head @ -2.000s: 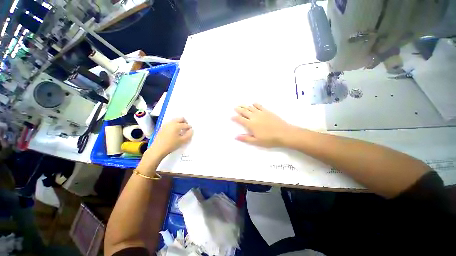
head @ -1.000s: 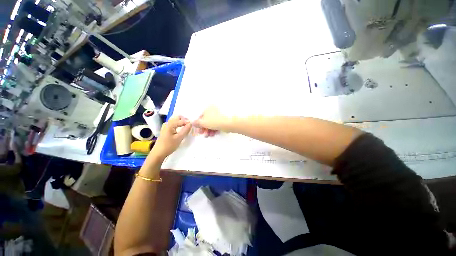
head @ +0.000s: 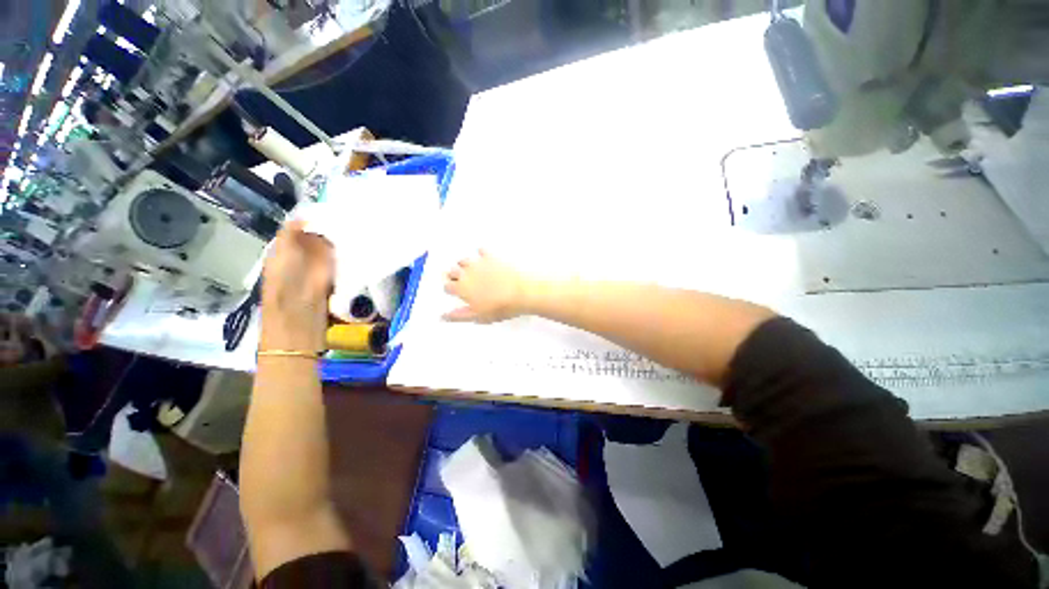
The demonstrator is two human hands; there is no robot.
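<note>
My left hand (head: 301, 276) is over the blue tray (head: 405, 328) at the left and holds a white fabric piece (head: 385, 224). The piece spreads to the right of my fingers and covers much of the tray. My right hand (head: 485, 288) lies on the white table (head: 598, 173) near its left edge, with fingers apart. White cloth on the white table is too bright to tell, so I cannot see whether anything is under the right hand.
The sewing machine head (head: 886, 69) stands at the upper right over its bed plate (head: 932, 230). White and yellow thread cones (head: 359, 336) sit in the tray. Black-handled scissors (head: 239, 322) lie left of it. A pile of white pieces (head: 518, 506) is in a blue container below the table.
My left hand has moved from the table's left edge, where it met the right hand, to over the tray, with a white piece now visible in it. My right hand stays near the left edge.
</note>
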